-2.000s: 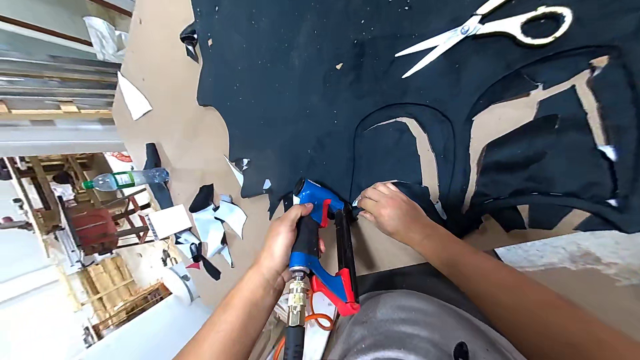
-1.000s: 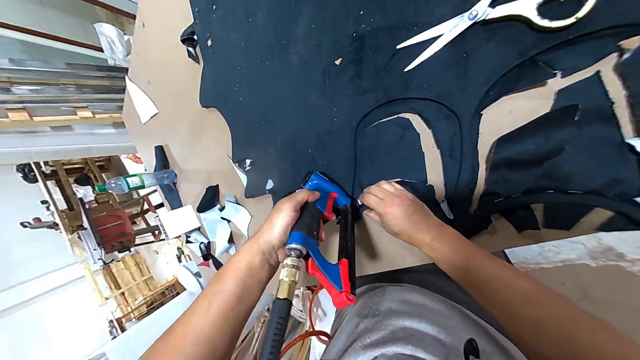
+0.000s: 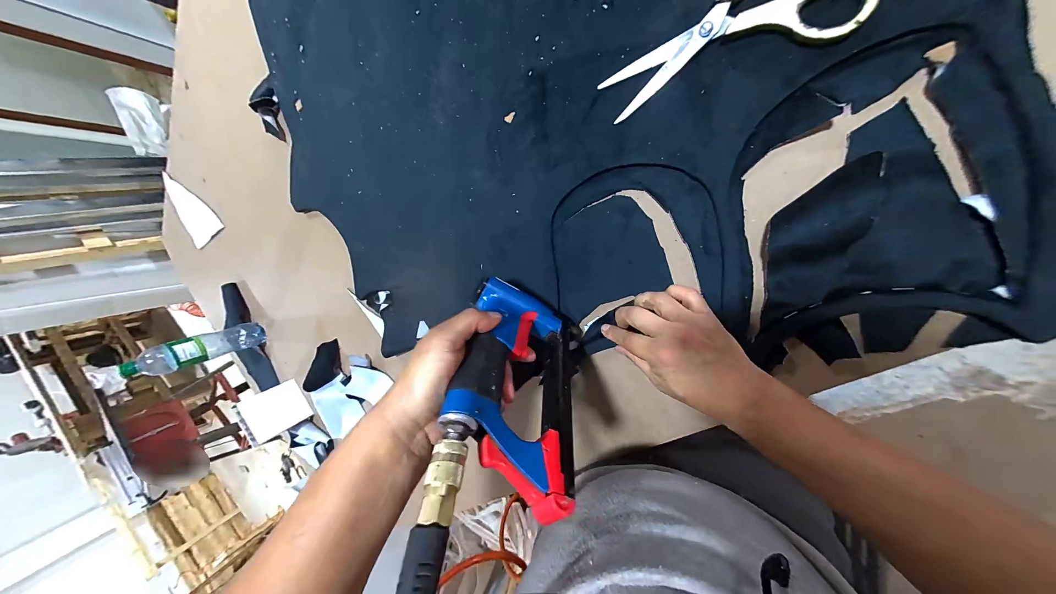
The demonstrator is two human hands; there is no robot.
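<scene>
My left hand (image 3: 450,363) is wrapped around the black grip of a blue and red pneumatic stapler (image 3: 516,396); a brass coupling and black hose run from its end. Its nose rests at the edge of a dark fabric sheet (image 3: 429,148) on a brown board. Just right of the nose, my right hand (image 3: 672,342) pinches the fabric edge with curled fingers, below a curved cut-out showing the board (image 3: 660,223). Part of the nose is hidden. Open scissors (image 3: 701,41) with pale handles lie on the fabric, upper right.
A plastic bottle (image 3: 194,348) with a green cap lies at left, near white and dark scraps (image 3: 351,396). A white scrap (image 3: 191,210) lies on the board. At right, the fabric has a larger cut-out (image 3: 792,177). An orange hose (image 3: 487,558) hangs below the board edge.
Both hands stay near the same fabric edge, the left still holding the stapler. The stapler's angle has shifted slightly. The view has shifted a little.
</scene>
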